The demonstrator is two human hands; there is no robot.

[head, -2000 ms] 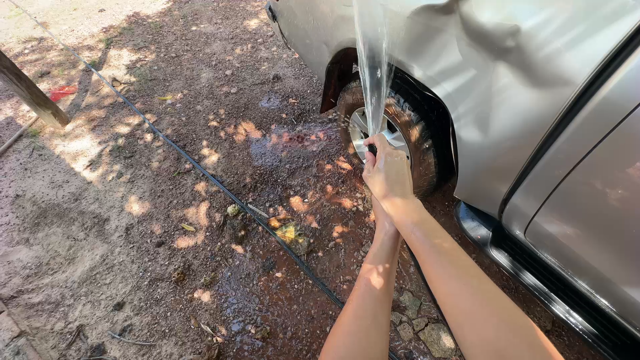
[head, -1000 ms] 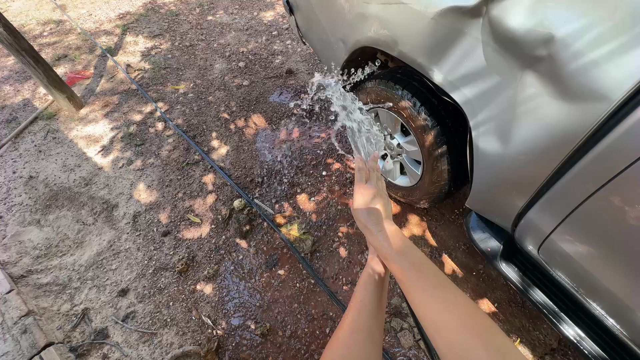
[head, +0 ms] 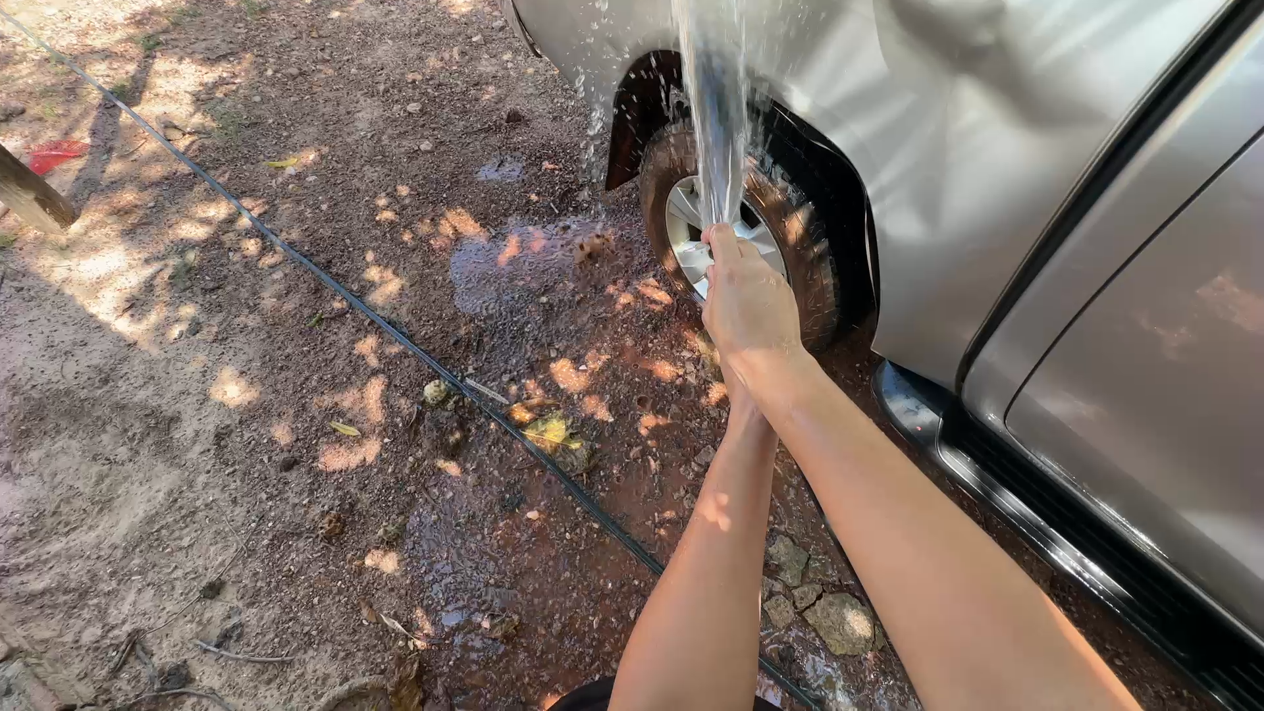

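In the head view, my right hand (head: pixel 752 304) is closed around the end of a hose, over my left hand (head: pixel 739 387), which is largely hidden beneath it. My wrists cross. The hose end is covered by my fingers, and a thick jet of water (head: pixel 713 109) shoots from them toward the top of the view. Beyond the hands are the rear wheel's silver rim (head: pixel 691 232) and muddy tire (head: pixel 808 262). Droplets fly about the dark wheel arch (head: pixel 632 128) and the dented silver body panel (head: pixel 948 178) of the vehicle.
A dark hose (head: pixel 395 331) runs diagonally across wet, reddish gravel (head: pixel 592 415). A black side step (head: pixel 1027 523) juts below the door at right. Stones (head: pixel 839 622) lie under my forearms. A wooden post (head: pixel 35 193) stands at far left, near a red scrap (head: pixel 57 155).
A second ago the water broke into a splash beside the wheel, with my fingers straighter; now it is a solid jet across the wheel arch, and my right hand is more curled.
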